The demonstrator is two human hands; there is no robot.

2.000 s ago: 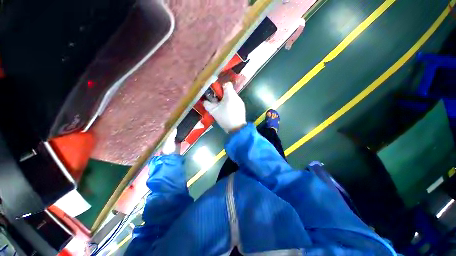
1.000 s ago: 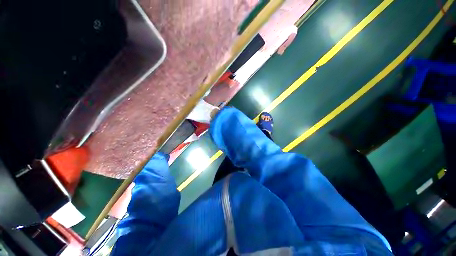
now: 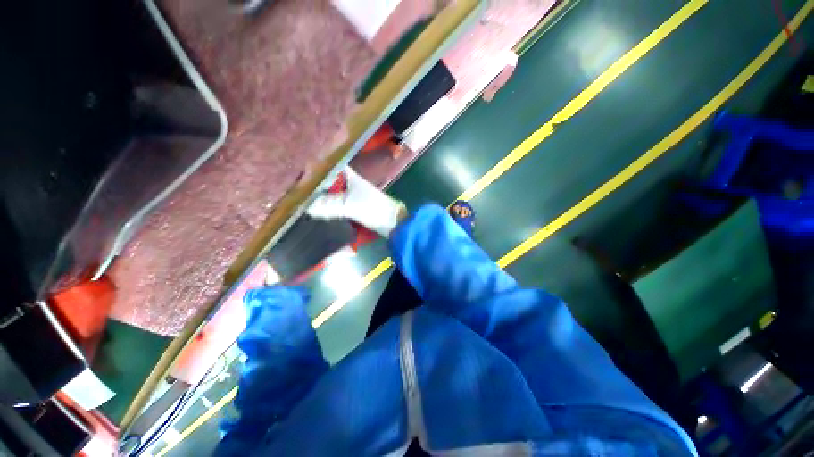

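Note:
A red-black unit [image 3: 312, 245] lies on the lower shelf, partly under the upper shelf's edge. Its face is dark and a red rim shows on the right. My right hand [image 3: 361, 202], in a white glove, is at the unit's upper end. Its fingertips are blurred and partly hidden, so its grip cannot be told. My left sleeve reaches to the unit's lower end, but no clear part of my left hand shows. A second dark unit [image 3: 423, 96] lies further up the lower shelf, with a red part beside it.
The upper shelf's tan edge [image 3: 277, 214] runs diagonally above the work. Its pink mat [image 3: 259, 116] bears a large dark unit [image 3: 62, 107] close on the left. Yellow lines [image 3: 555, 123] cross the green floor. A blue stool [image 3: 759, 170] and green-topped object [image 3: 710, 277] stand right.
The view has shifted, with the upper shelf moving left. My right glove shows more than one second ago, stretched over the unit's end. The left glove, visible two seconds ago, is now hidden.

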